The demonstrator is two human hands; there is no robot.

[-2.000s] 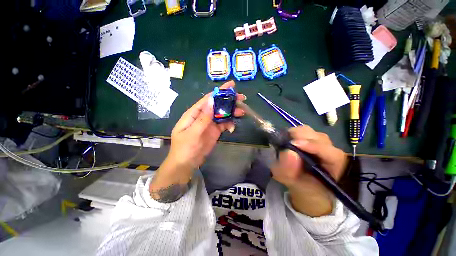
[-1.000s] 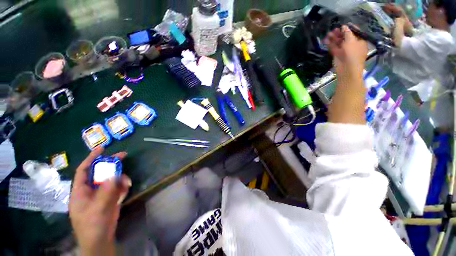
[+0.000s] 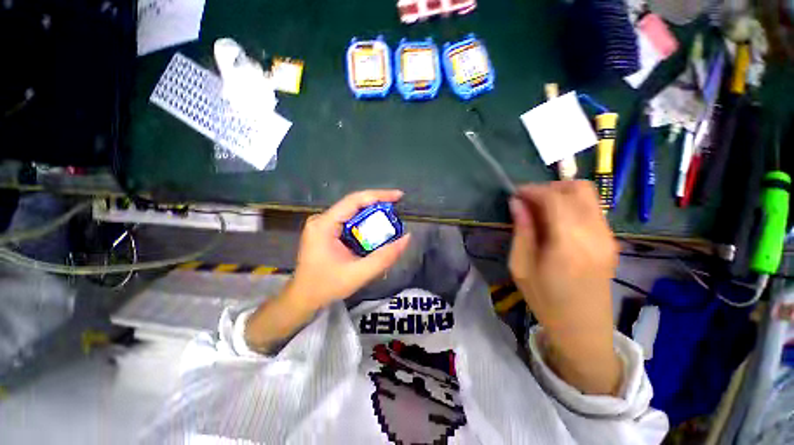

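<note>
A blue smartwatch [image 3: 374, 229] is held in my left hand [image 3: 339, 254], between thumb and fingers, just off the bench's front edge. Its face shows a lit, pale area with some green and orange. My right hand [image 3: 564, 248] is over the front edge, right of the watch, with its fingertips closed on the near end of the tweezers [image 3: 492, 161]. The tweezers point up and left over the green mat [image 3: 348, 148]. The hand hides their near end.
Three blue watch housings [image 3: 418, 69] stand in a row at the back. A label sheet [image 3: 198, 104] and a yellow-orange pouch [image 3: 286, 76] are at left. A white card [image 3: 559, 128], yellow screwdriver [image 3: 606, 161], blue-handled pliers [image 3: 646, 174] and green-handled tool [image 3: 771, 224] are at right.
The soldering iron has left my right hand, which reached far right and came back to the tweezers. My left hand still holds the watch, now nearer my body.
</note>
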